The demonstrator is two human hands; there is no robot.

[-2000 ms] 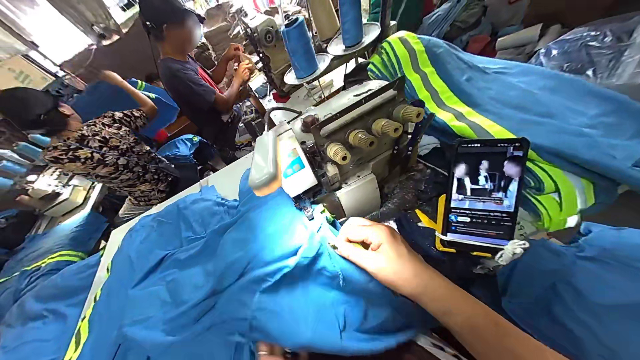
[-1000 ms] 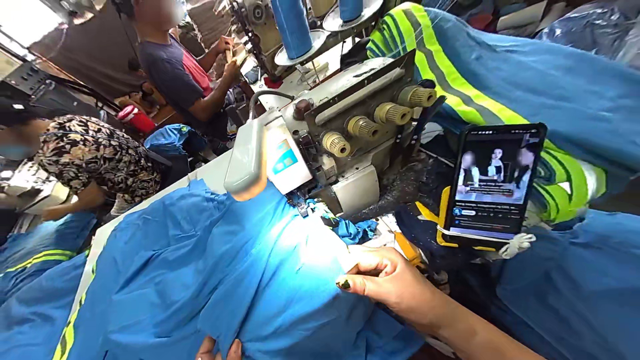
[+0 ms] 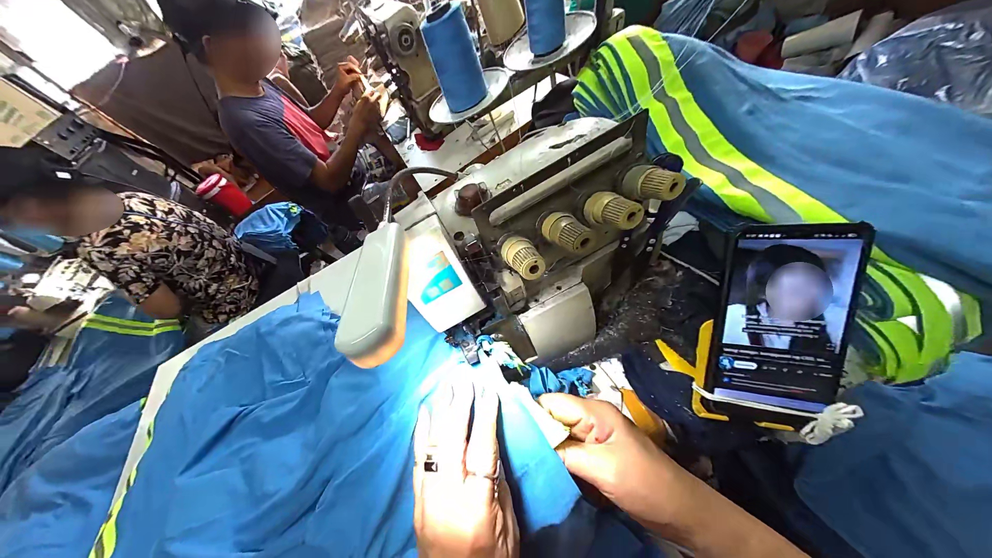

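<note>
Blue fabric (image 3: 310, 434) lies over the table and runs up to the needle and presser foot (image 3: 465, 346) of an overlock sewing machine (image 3: 542, 225). My left hand (image 3: 461, 473), with a ring on one finger, rests flat on the fabric just in front of the presser foot, under a bright light. My right hand (image 3: 612, 457) pinches the fabric's edge, where a pale piece shows, between thumb and fingers, right of my left hand. A grey lamp (image 3: 372, 298) hangs left of the machine head.
A phone (image 3: 790, 310) showing a video is tied to a yellow holder (image 3: 704, 372) at the right. Behind it lies blue fabric with reflective strips (image 3: 713, 147). Thread cones (image 3: 456, 62) stand behind the machine. Two people (image 3: 271, 139) work at the left, beyond the table edge (image 3: 167, 380).
My left hand has come up from the bottom edge of the view onto the fabric before the presser foot. My right hand still holds the fabric's edge.
</note>
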